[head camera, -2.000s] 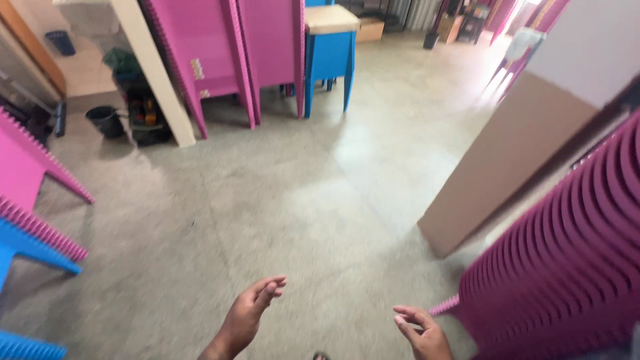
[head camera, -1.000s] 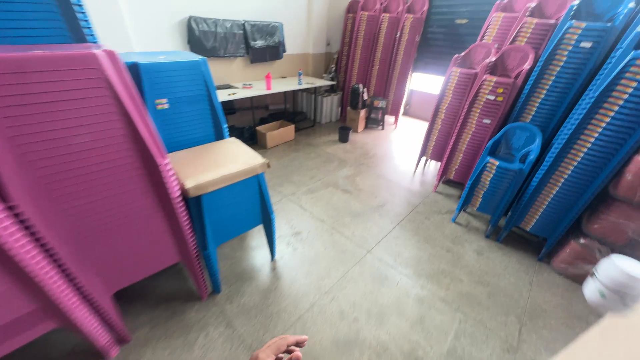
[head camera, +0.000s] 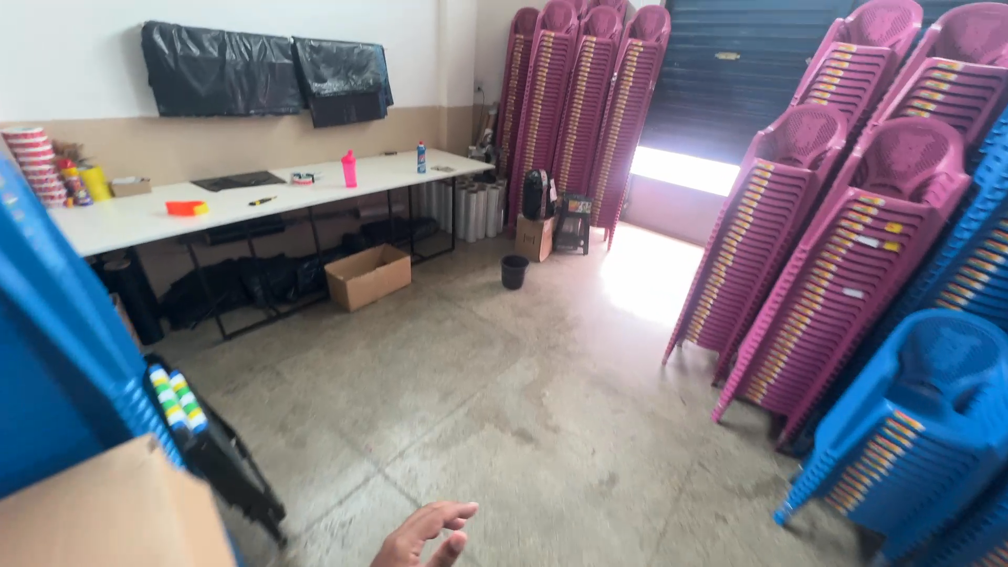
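My left hand (head camera: 425, 535) shows at the bottom edge, empty, with its fingers apart and curved over the concrete floor. My right hand is out of view. Nearest on the left is a cardboard box (head camera: 110, 512) beside blue plastic chairs (head camera: 55, 346). Farther ahead, a long white table (head camera: 260, 201) stands against the wall. It bears a pink bottle (head camera: 350, 169), an orange and yellow tape dispenser (head camera: 187, 208), a blue bottle (head camera: 421, 157) and a stack of tape rolls (head camera: 33, 167).
Tall stacks of pink armchairs (head camera: 835, 291) and blue armchairs (head camera: 913, 425) line the right. An open cardboard carton (head camera: 368, 277) and a black bucket (head camera: 514, 272) sit on the floor. Black folded items (head camera: 228, 465) lean at left. A roller shutter (head camera: 717, 87) is partly raised.
The view has swung from the floor and chair stacks toward the white table and shutter. My right hand, visible two seconds ago, has left view. My left hand remains empty at the bottom.
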